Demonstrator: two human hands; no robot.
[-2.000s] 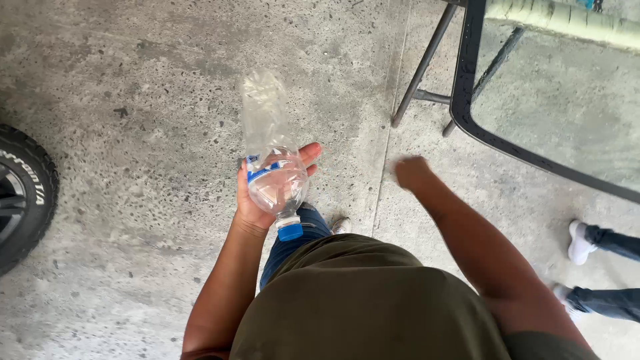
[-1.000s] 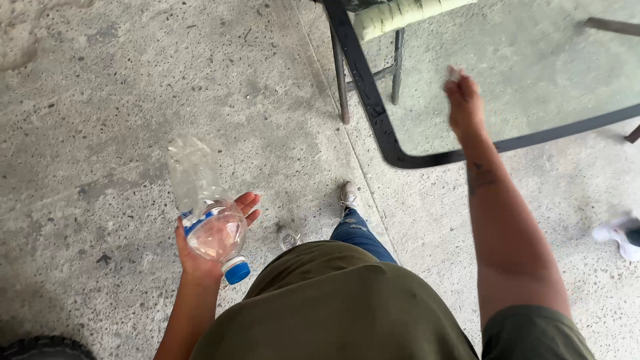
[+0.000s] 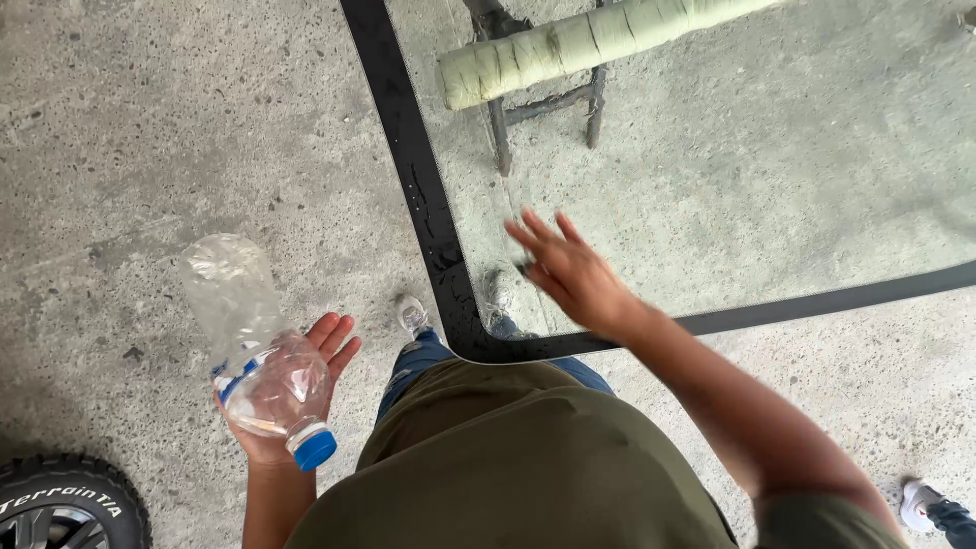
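A crumpled clear plastic bottle (image 3: 278, 381) with a blue cap lies across the palm of my left hand (image 3: 259, 438), its fingers spread behind it and its cap toward me. My right hand (image 3: 572, 278), slightly blurred, is over the near left corner of a glass pane with a black border (image 3: 415, 183). Its fingers are apart and nothing shows clearly between them; whether it touches the glass cannot be told. Water drops mark the black border.
The pane rests over a metal stand (image 3: 549, 103) with a wrapped, padded bar (image 3: 564, 49). At the lower left is a vehicle tire (image 3: 69, 496). Another person's shoe (image 3: 919, 503) shows at the lower right. My own shoe (image 3: 412, 313) is beside the pane's corner.
The view has shifted, with the glass pane now right in front of me. My right hand, closed two seconds ago, has its fingers spread. The bottle remains in my left hand.
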